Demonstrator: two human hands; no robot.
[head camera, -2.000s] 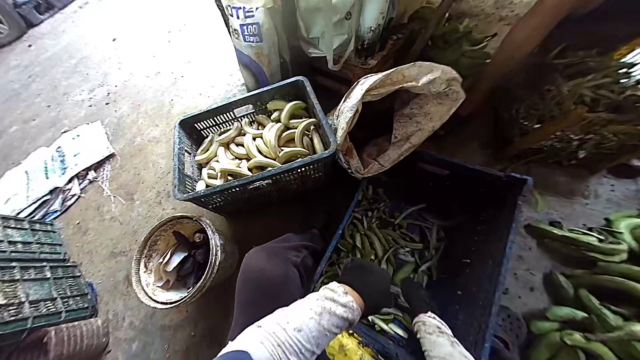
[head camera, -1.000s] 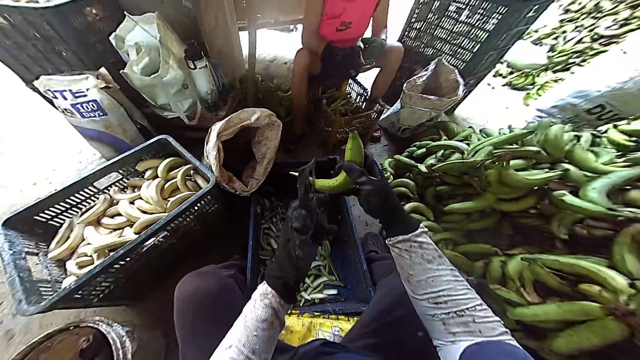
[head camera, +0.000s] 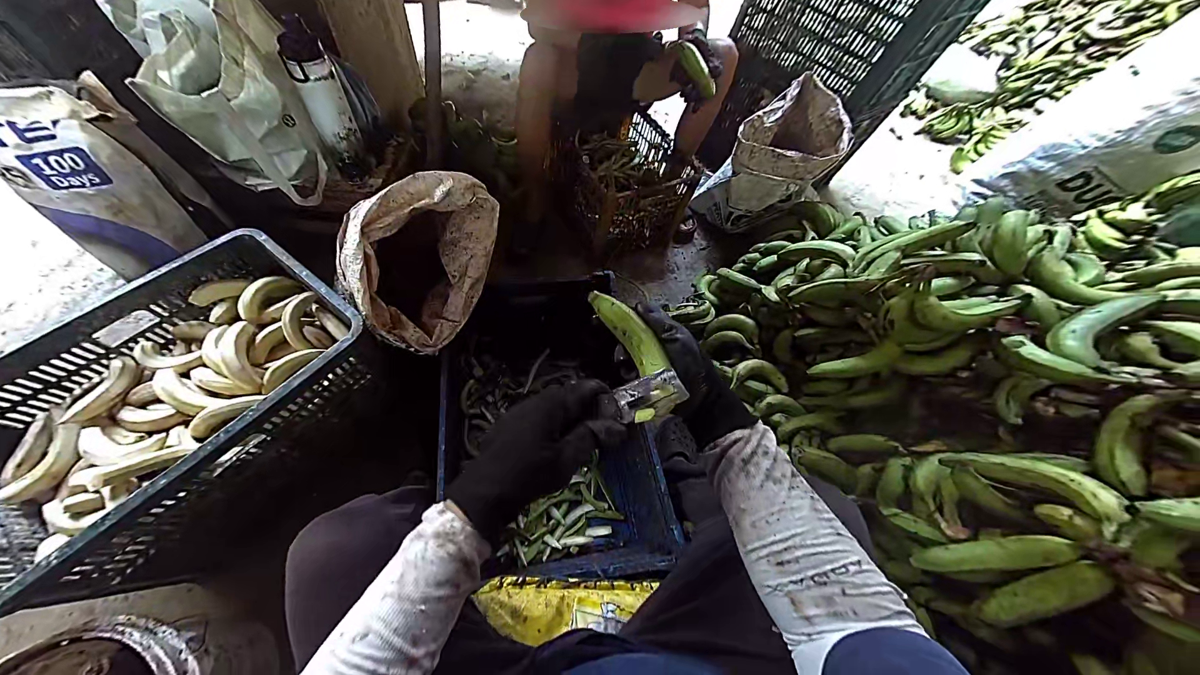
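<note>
My left hand (head camera: 539, 450), in a black glove, is closed around the handle of a short broad-bladed tool (head camera: 649, 397), perhaps a knife or peeler. Its blade lies against the lower end of a green plantain (head camera: 630, 330). My right hand (head camera: 689, 380), also black-gloved, grips that plantain from the right, its tip pointing up and left. Below both hands is a blue plastic crate (head camera: 656, 506) holding strips of green peel (head camera: 562, 516). Peeled plantains (head camera: 225, 361) fill a dark crate (head camera: 352, 323) on the left.
An open woven sack (head camera: 352, 244) stands beyond the blue crate. Green plantains (head camera: 1022, 478) are heaped on the right. Ahead, a person's gloved hand (head camera: 701, 70) holds a green plantain, near a crate (head camera: 647, 141) and another sack (head camera: 792, 141). A bucket (head camera: 141, 647) is at lower left.
Two seconds ago both hands were low in the blue crate; one second ago they were raised with the green plantain. Now the blade is against its lower end. The view has swung right since the first frame.
</note>
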